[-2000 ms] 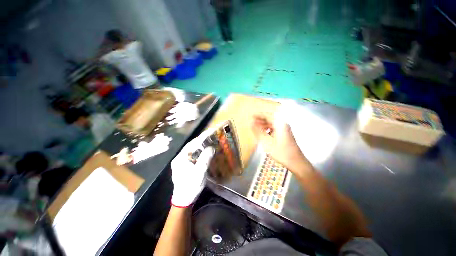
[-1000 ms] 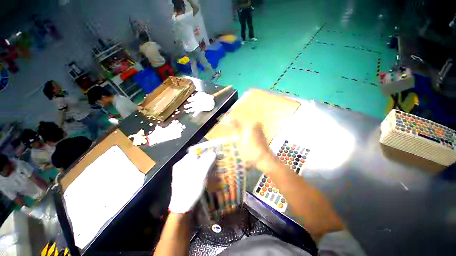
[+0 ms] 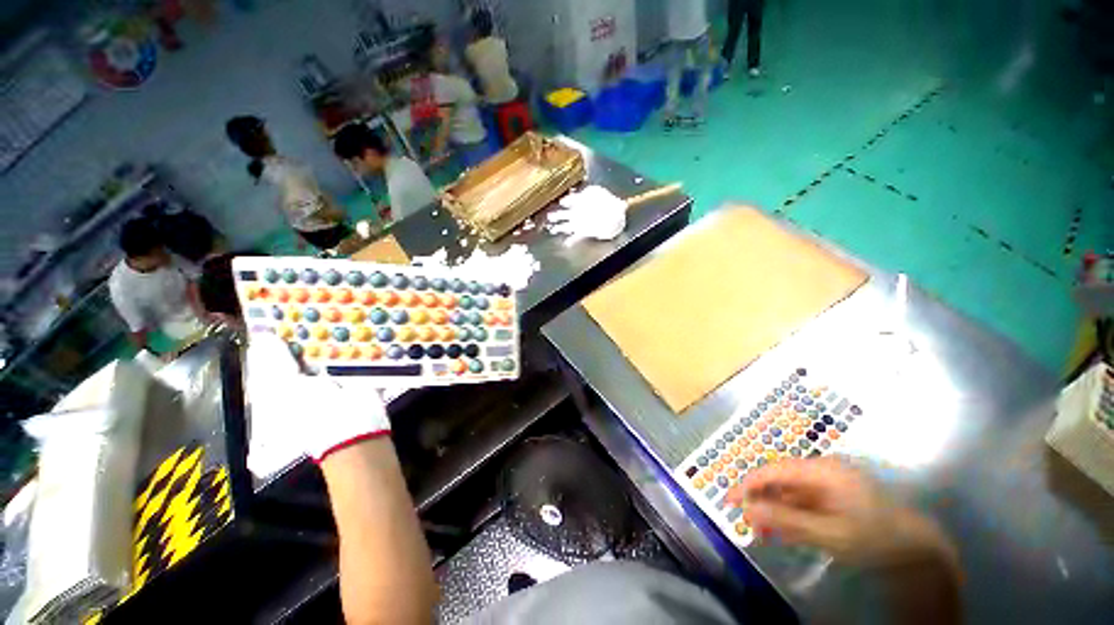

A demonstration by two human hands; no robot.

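Observation:
My left hand [image 3: 305,409], in a white knit glove with a red cuff edge, holds up a white sheet [image 3: 385,320] with rows of orange, yellow, teal and black round pieces. The sheet is raised at the left, its dotted face towards me, its lower left part behind the glove. A second dotted sheet [image 3: 770,437] lies on the metal bench. My bare right hand [image 3: 812,503] is over its near right corner, blurred, fingers slightly bent. Whether it touches the sheet I cannot tell.
A brown cardboard sheet [image 3: 727,305] lies on the bench [image 3: 977,427]. A stack of cream sheets [image 3: 1087,421] is cut off at the right edge. An open carton [image 3: 516,189], white gloves [image 3: 593,214] and scraps are on the far bench. A fan [image 3: 556,498] is below. Several people are beyond.
My left hand has moved left with the sheet, which now faces me. My right hand has moved away from it to the sheet on the bench. The view has turned left.

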